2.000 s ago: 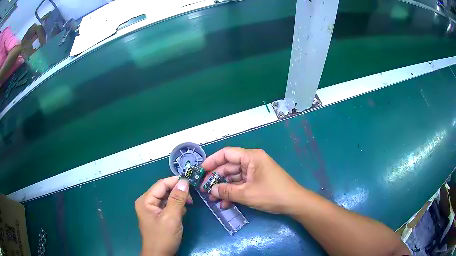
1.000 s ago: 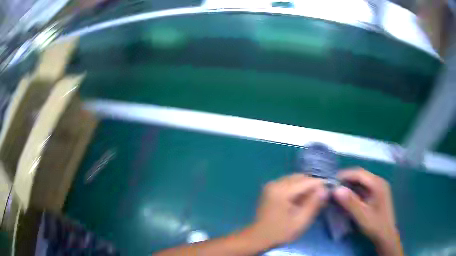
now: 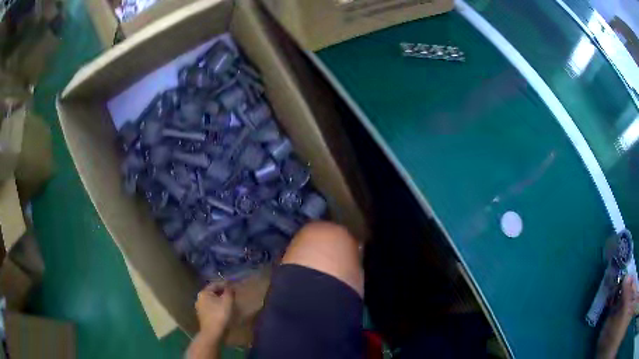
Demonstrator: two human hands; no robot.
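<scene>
An open brown carton (image 3: 98, 165) full of dark grey-purple housings (image 3: 210, 161) fills the left and middle of the head view. My left hand (image 3: 214, 306) is at the carton's near end, beside the nearest housings. Its fingertips are bent together; whether they hold a small thing cannot be told. One grey housing (image 3: 598, 298) with a round spoked head lies on the green bench at the far right. My right hand (image 3: 621, 308) is at its handle, partly cut off by the picture's edge; its grip is unclear.
A strip of joined boards (image 3: 432, 52) lies on the bench near another carton (image 3: 378, 17) at the top. A white round spot (image 3: 511, 224) shows on the bench. The white rail (image 3: 560, 119) curves along the belt. My knee (image 3: 324, 252) is against the housing carton.
The view has swung left and down to the carton. My hands, together over the housing before, are now far apart: left at the carton, right still by the housing on the bench.
</scene>
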